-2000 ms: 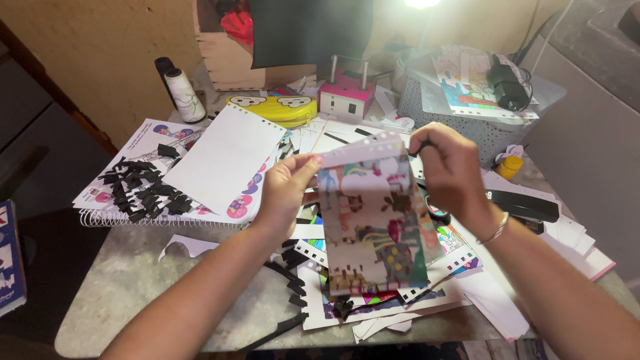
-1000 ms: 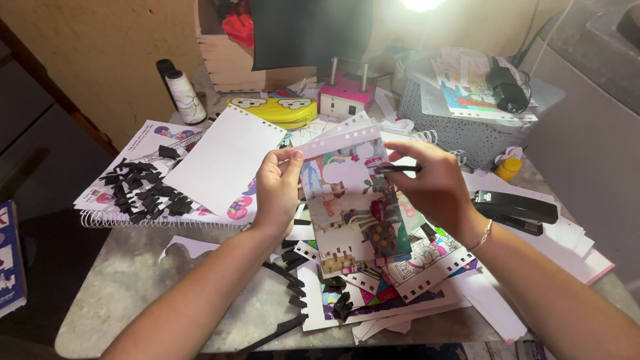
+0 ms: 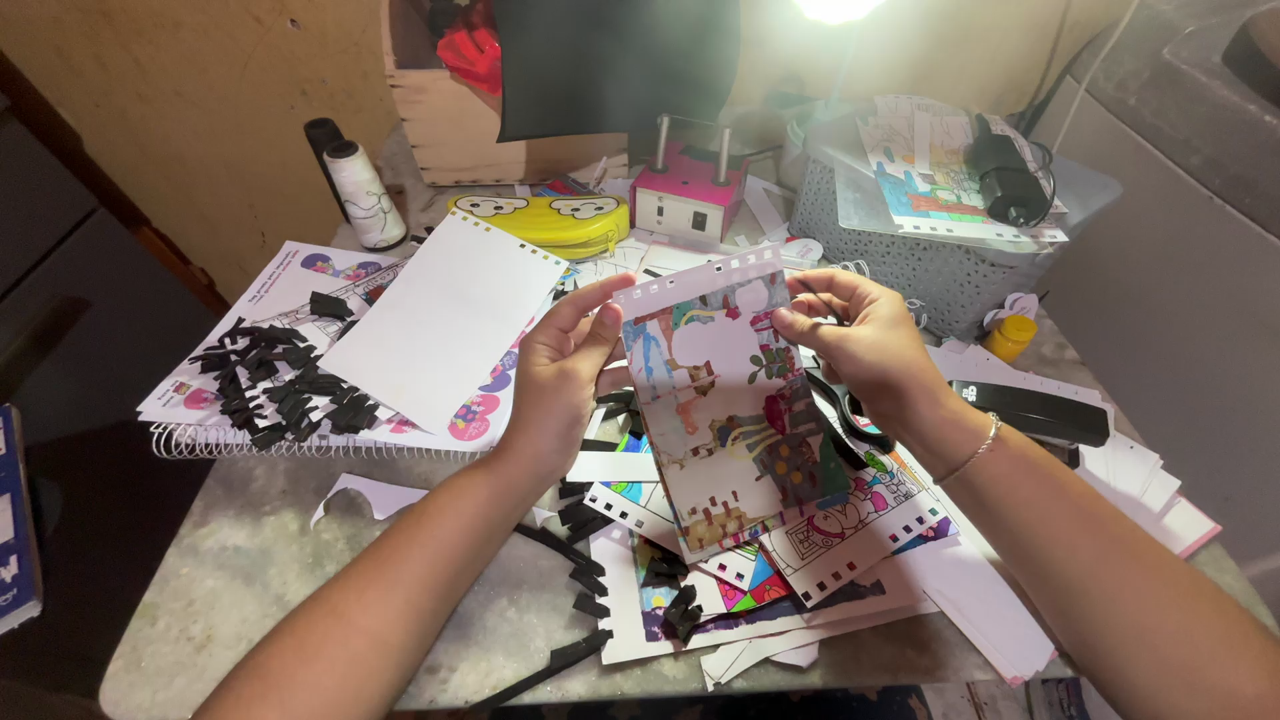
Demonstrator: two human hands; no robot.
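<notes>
A colored drawing page (image 3: 730, 410) with square punched holes along its top edge is held up over the pile. My left hand (image 3: 575, 365) pinches its upper left edge between thumb and fingers. On the upper right edge, my right hand (image 3: 860, 330) grips the page, with a thin dark strip at its fingers. Under the page lie more punched coloring sheets (image 3: 850, 530) and curled black strips (image 3: 683, 612). Black-handled scissors (image 3: 850, 410) lie partly hidden below my right hand.
At left, a spiral notebook (image 3: 180, 440) bears black scraps (image 3: 290, 380) and a blank punched sheet (image 3: 445, 320). A thread spool (image 3: 365, 195), yellow pencil case (image 3: 540, 222), pink-and-white device (image 3: 690, 195) and gray basket (image 3: 900, 260) stand behind. A black stapler (image 3: 1030, 410) is at right.
My right hand has moved from the page's top corner to its right edge. The page, blurred at first, is now steadier. A dark object at my right fingers no longer points across the page.
</notes>
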